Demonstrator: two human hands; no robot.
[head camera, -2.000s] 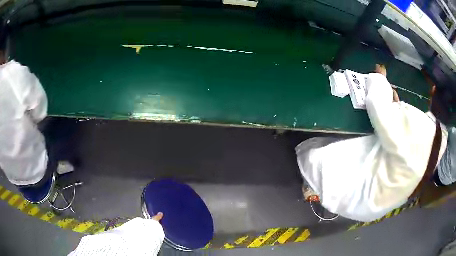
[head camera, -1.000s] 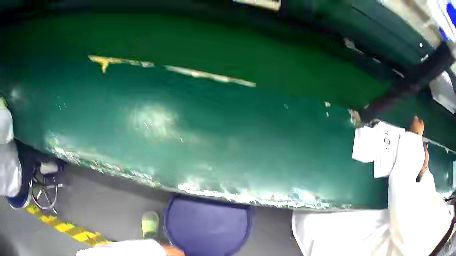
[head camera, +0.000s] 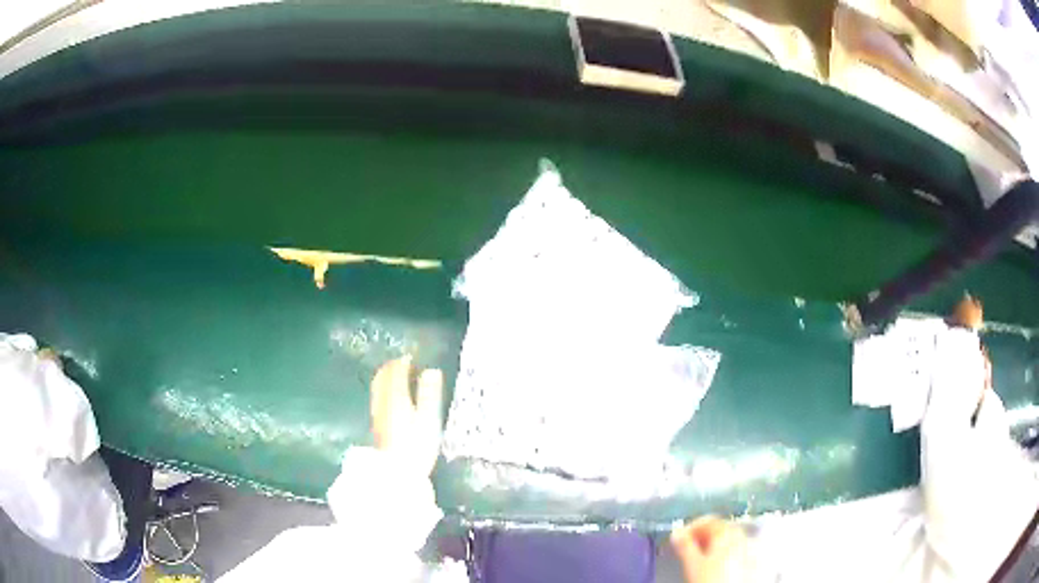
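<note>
A large white bag-like thing (head camera: 558, 342) lies on the green bench (head camera: 217, 308) in front of me. It is overexposed, with a pointed far end and a looser, clearer flap on its right; its contents cannot be told. My left hand (head camera: 407, 404) is just left of the bag, over the bench, with its fingers apart and nothing in it. My right hand (head camera: 709, 549) is at the front edge of the bench, right of the stool, blurred and partly cut off by the bottom of the picture. Whether it holds anything cannot be told.
A blue stool (head camera: 564, 558) is at the front edge. A shallow white-rimmed box with dark contents (head camera: 627, 57) lies on the far side. A person in white (head camera: 968, 478) sits right with white boxes (head camera: 894, 364) and a dark post (head camera: 951, 262) nearby. Another white sleeve (head camera: 40, 444) is left.
The white bag is now on the bench, where there was none. My left hand has moved from beside the stool up over the bench. My right hand and the dark-filled box have come into view.
</note>
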